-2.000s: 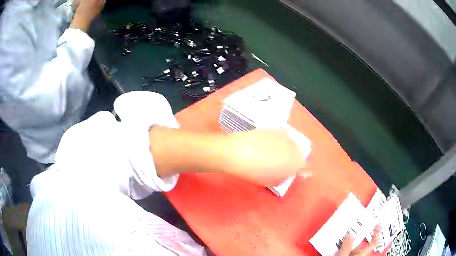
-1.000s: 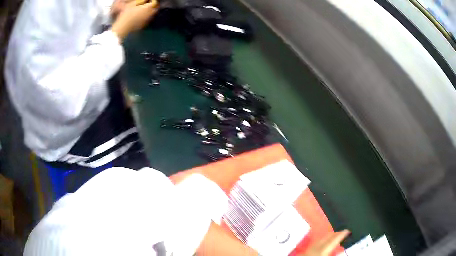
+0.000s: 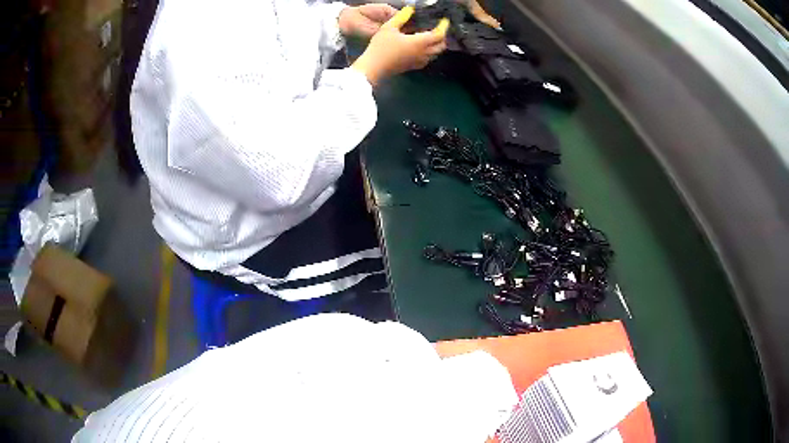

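White booklets (image 3: 575, 394) stand in a neat stack on the orange-red mat (image 3: 493, 346) at the bottom right, with a dark curved picture on the top cover. More white paper shows at the bottom edge, cut off. My left sleeve, white and rolled, covers the bottom middle and overlaps the mat's near side. Neither of my hands shows; both are out of the picture or hidden below its edge.
Black cables (image 3: 554, 260) with shiny plugs lie tangled on the green bench (image 3: 424, 303) beyond the mat. Black boxes (image 3: 523, 134) lie further on. A person in a white smock handles something dark at the bench. An open carton (image 3: 65, 303) stands on the floor at left.
The view has swung left and up. The stack, cables and neighbour now lie further right and lower. The hand seen near the papers at the bottom has left the picture.
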